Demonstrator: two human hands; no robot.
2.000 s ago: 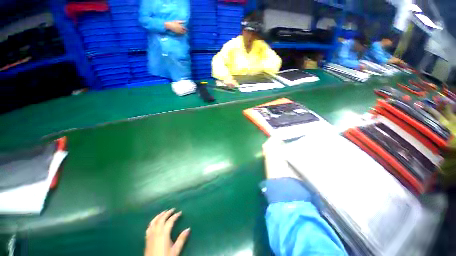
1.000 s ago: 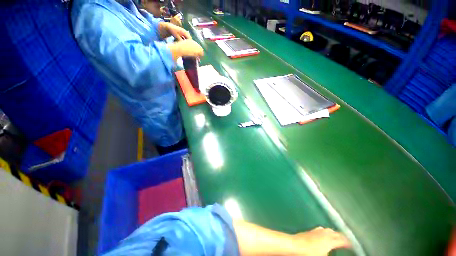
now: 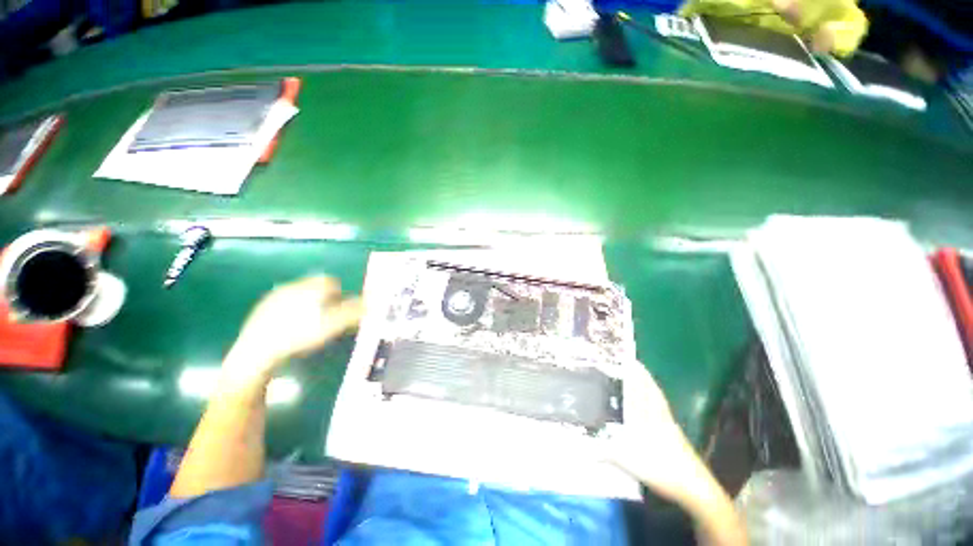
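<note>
An open laptop base unit [image 3: 501, 352] lies on a white foam sheet [image 3: 469, 453] at the bench's near edge, in front of me. Its long black battery [image 3: 496, 382] is on the near side; the round fan [image 3: 463, 303] and mainboard are on the far side. My right hand [image 3: 667, 443] grips the unit and sheet at their right edge, with the fingers partly hidden. My left hand [image 3: 299, 325] is blurred at the sheet's left edge; its fingers point to the edge, and whether they grip is unclear.
White packing sheets are stacked [image 3: 875, 352] at the right, above crumpled clear plastic [image 3: 800, 512]. A silver finger-sized object [image 3: 188, 256] and a white ring with dark centre [image 3: 53, 283] are left. A grey-covered unit [image 3: 208, 115] lies far left. A yellow sleeve [image 3: 843, 27] shows across the bench.
The view has swung from the left end of the bench to straight ahead. The open laptop base now lies before me, with my right hand on it and my left hand beside it.
</note>
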